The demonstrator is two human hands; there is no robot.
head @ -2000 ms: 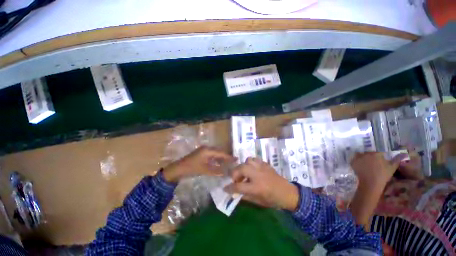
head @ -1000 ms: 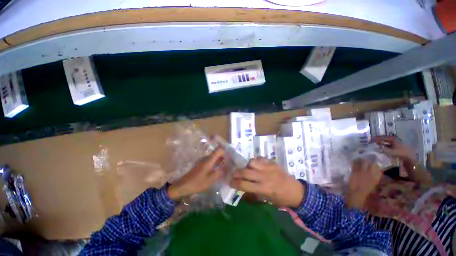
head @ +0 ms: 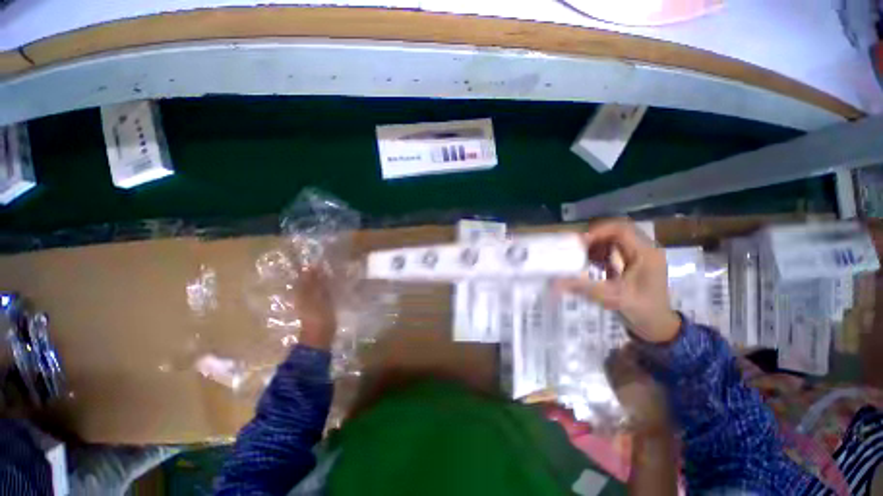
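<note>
My right hand (head: 629, 281) grips one end of a slim white retail box (head: 450, 259) with round icons on its side, held level above the ledge. My left hand (head: 315, 310) is blurred and partly covered by clear plastic bags (head: 324, 228), left of the box's free end. Whether its fingers hold a bag cannot be told. The box's free end is near the plastic; it is not inside a bag.
White boxes lie on a dark green conveyor (head: 261, 145) behind the brown ledge (head: 126, 339). A row of boxes (head: 531, 339) stands at right, with a neighbour's arm (head: 651, 426) close by. A grey brace (head: 736, 174) crosses the upper right. Dark wrapped items (head: 34, 349) lie far left.
My right hand has moved right and up, and now holds a box out level. My left hand has moved left into the plastic. Conveyor boxes appear further left.
</note>
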